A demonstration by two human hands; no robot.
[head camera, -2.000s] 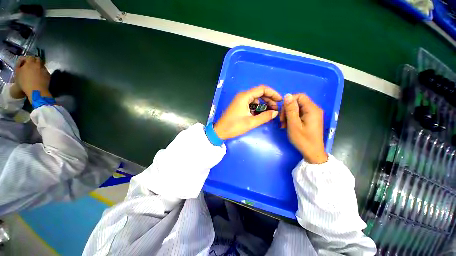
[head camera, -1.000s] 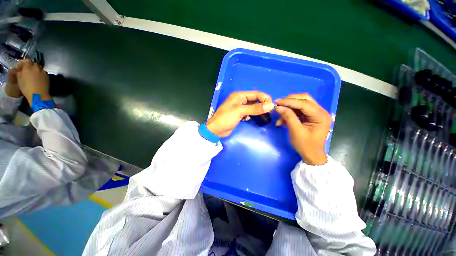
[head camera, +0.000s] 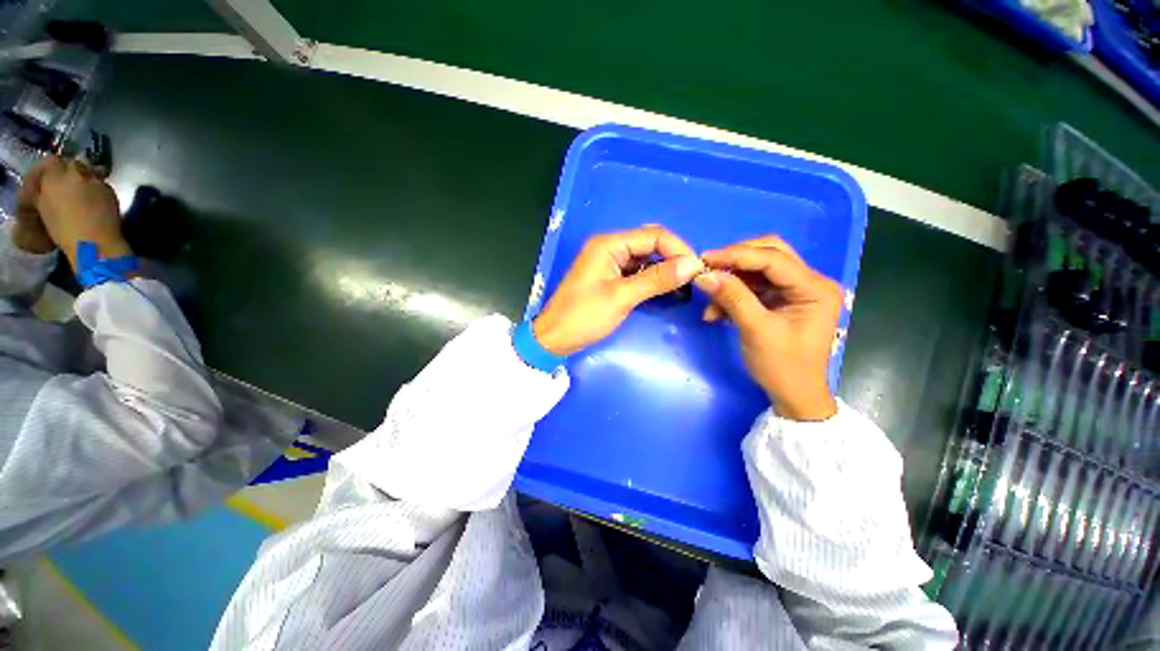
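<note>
My left hand (head camera: 613,293), with a blue strap at the wrist, and my right hand (head camera: 776,309) meet at the fingertips over the blue work tray (head camera: 636,439). A small black housing (head camera: 683,293) shows partly under my left fingers, which hold it. The rest of it is hidden by the fingers. My right thumb and index finger are pinched together at my left fingertips. Whatever is between them is too small to make out.
A clear blister tray (head camera: 1069,477) with black units lies at right. A pale rail (head camera: 471,85) and green belt (head camera: 573,38) run beyond the work tray. A neighbour's hands (head camera: 76,210) work at far left. Blue parts bins (head camera: 1126,51) show at top right.
Two seconds ago my hands were slightly apart, with the black housing showing inside my left hand. Now the fingertips meet and the housing is mostly covered.
</note>
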